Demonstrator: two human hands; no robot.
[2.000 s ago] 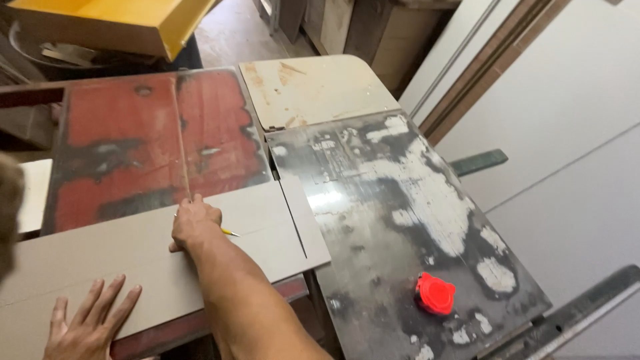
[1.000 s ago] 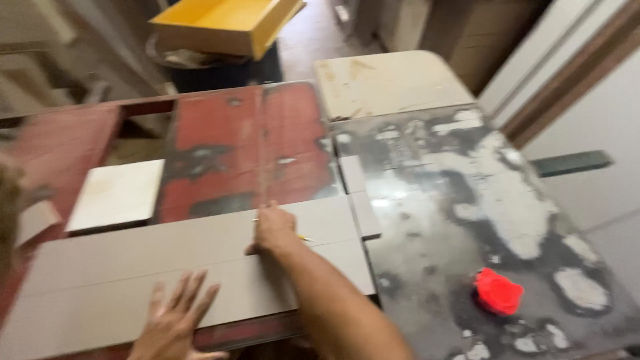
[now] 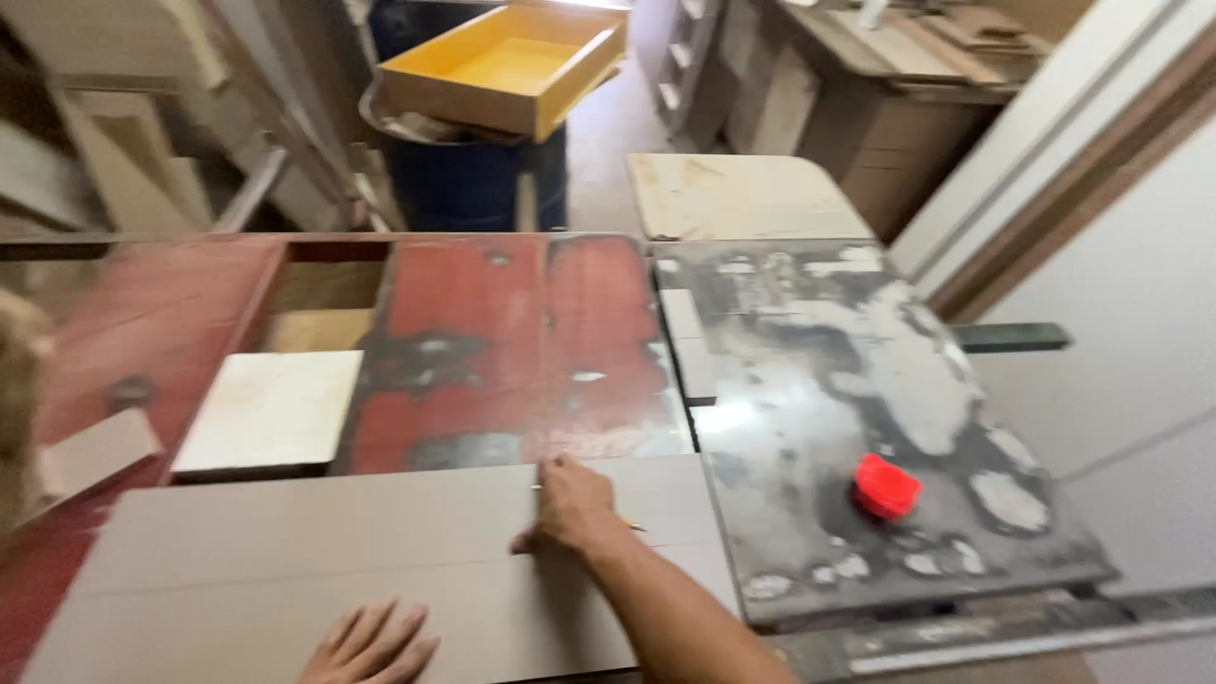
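A long pale board (image 3: pixel 313 541) with a thin line along its length lies across the near part of a worn red and grey worktable (image 3: pixel 475 361). My left hand (image 3: pixel 375 646) rests on the board near its front edge, fingers spread. At the board's far edge, my right hand (image 3: pixel 568 503) is curled around a pencil (image 3: pixel 635 526), whose end shows beside the wrist. A red plastic object (image 3: pixel 885 486), perhaps a tape measure, sits on the grey metal surface to the right.
A square white panel (image 3: pixel 271 408) and a small board offcut (image 3: pixel 100 454) lie at the left. A narrow pale strip (image 3: pixel 690 347) is beside the table's seam. Beyond stand a blue bin (image 3: pixel 446 185) with a yellow drawer-like box (image 3: pixel 494 66) on top and a cluttered workbench (image 3: pixel 912 104).
The view has swung left, bringing more of the red surface in. The board has shifted, its right end no longer overlapping the narrow strip. Both hands remain on the board.
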